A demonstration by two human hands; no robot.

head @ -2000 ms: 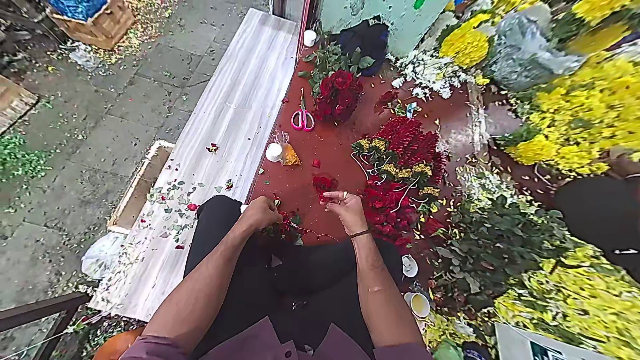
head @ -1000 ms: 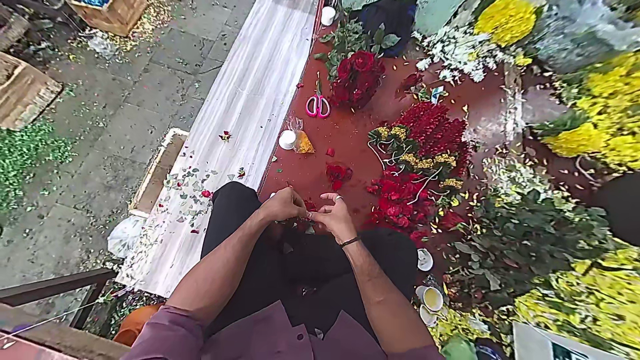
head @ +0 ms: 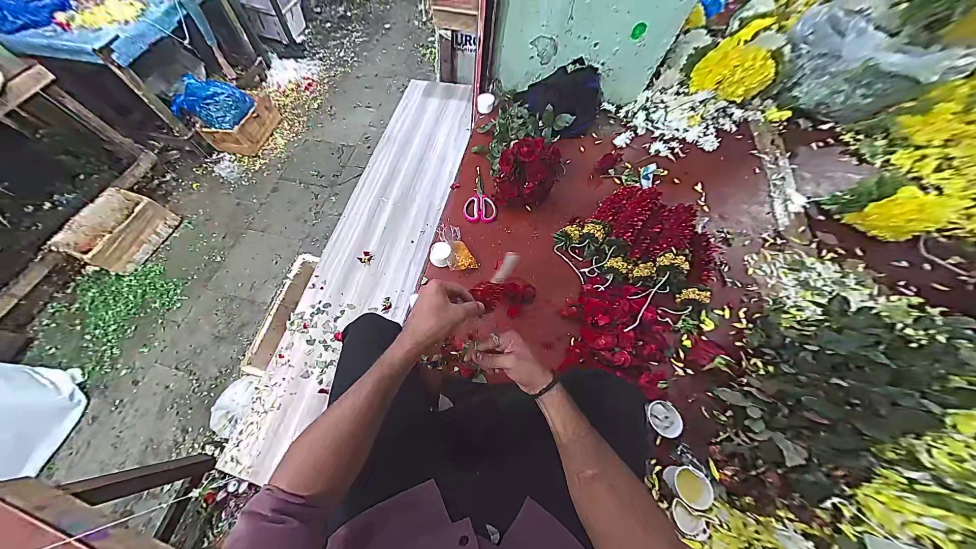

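Observation:
My left hand (head: 444,311), its fingers pinched, is raised beside a small bunch of red petals (head: 499,296) on the red floor. Whether it holds a thin thread or stem is too small to tell. My right hand (head: 509,357) is lower and to the right, fingers bent, close to green and red flower bits. Beyond the hands lie a white spool (head: 440,254), a clear bag of orange bits (head: 463,257) and pink-handled scissors (head: 479,207). To the right are red roses (head: 610,328) and strung garlands with yellow flowers and white cords (head: 644,267).
A bunch of red roses (head: 528,169) lies ahead. White board (head: 396,175) runs along the left, with scattered leaves. Leafy stems (head: 823,381) and yellow chrysanthemums (head: 907,213) crowd the right. White cups (head: 690,488) stand by my right knee. A wooden crate (head: 114,229) is at far left.
My hands, close together one second ago, are now apart, the left one farther forward. A pale blurred strip now shows by the red petals. The view has shifted.

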